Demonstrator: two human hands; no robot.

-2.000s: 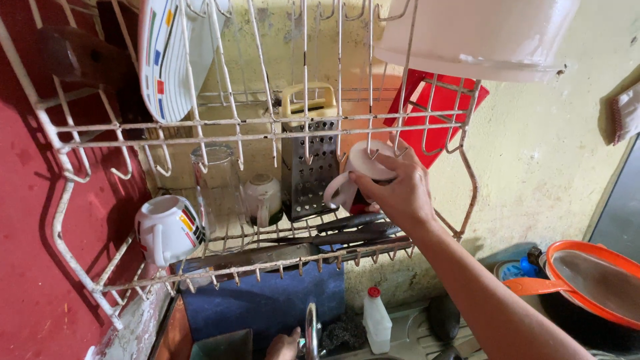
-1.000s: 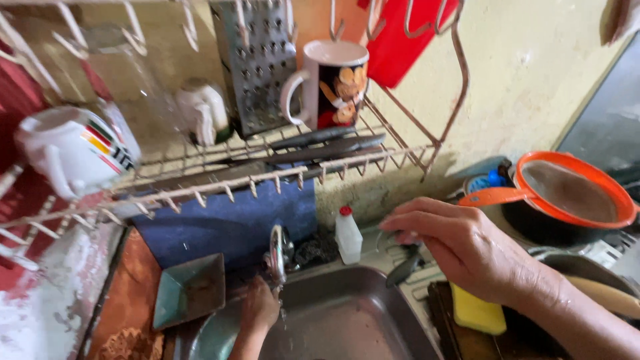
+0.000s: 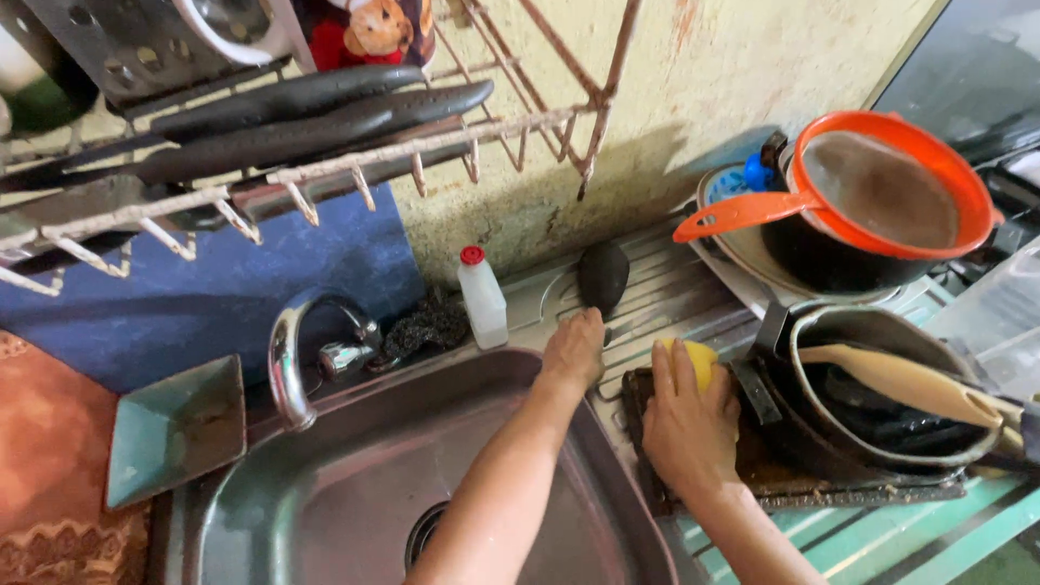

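Note:
My left hand reaches across the sink's right rim, its fingers closed at the lower end of a black utensil with a rounded head, which lies on the ribbed drainboard; the grip itself is partly hidden. Over a dark tray, my right hand has its fingers around a yellow sponge. The steel sink basin lies below and left of my left hand. A chrome faucet curves over its back edge.
A wire rack with a mug and black-handled utensils overhangs the sink. Behind it stands a red-capped bottle. At right are an orange strainer on a pot and another pot holding a wooden utensil. A green square dish sits left.
My right hand has left the mug on the rack and come down onto the sponge. My left hand has moved from the faucet to the black utensil. The view has tilted down and right.

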